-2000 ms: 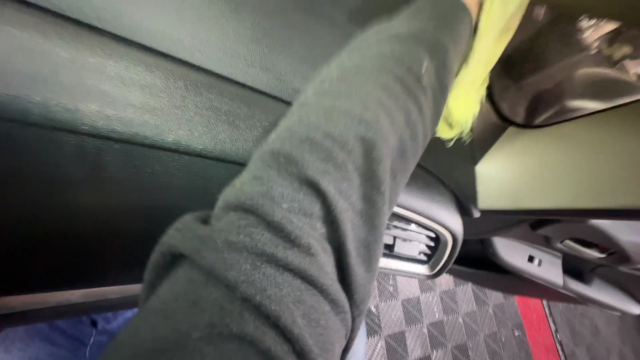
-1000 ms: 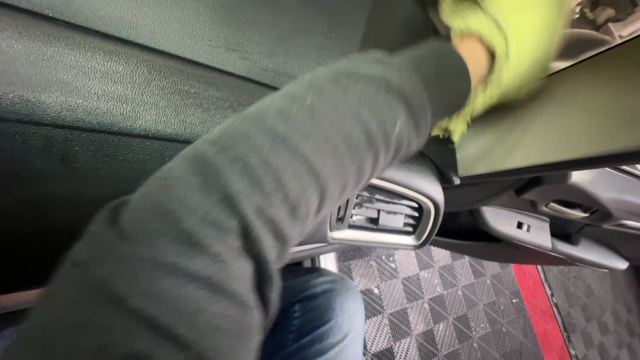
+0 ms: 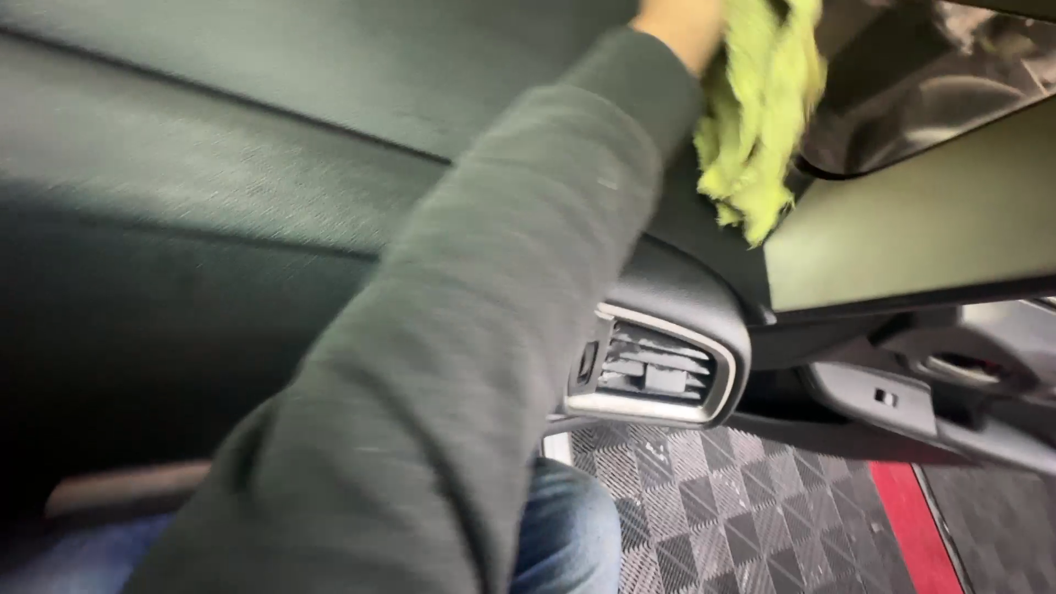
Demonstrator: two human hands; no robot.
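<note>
A dark grey sleeve crosses the view from the lower left to the top, and it appears to be my left arm. The wrist and part of my left hand [image 3: 683, 29] show at the top edge, with the fingers out of sight. From that hand hangs a fluffy yellow-green microfiber cloth [image 3: 757, 124], bunched against the end of the dashboard near the windshield pillar. Below the sleeve cuff, the dashboard's side air vent [image 3: 656, 370] has a silver frame and pale marks on its slats. My right hand is not in view.
The black dashboard [image 3: 272, 107] fills the left. A light pillar trim [image 3: 916, 214] runs to the right edge, above the door panel with its window switch [image 3: 885, 398]. A jeans-covered knee [image 3: 577, 524] is beside the checkered floor tiles [image 3: 726, 503] and red strip [image 3: 916, 528].
The left hand and cloth moved across the pillar side one second ago, and are now back at the dashboard's end, higher in the view. The view has shifted a little.
</note>
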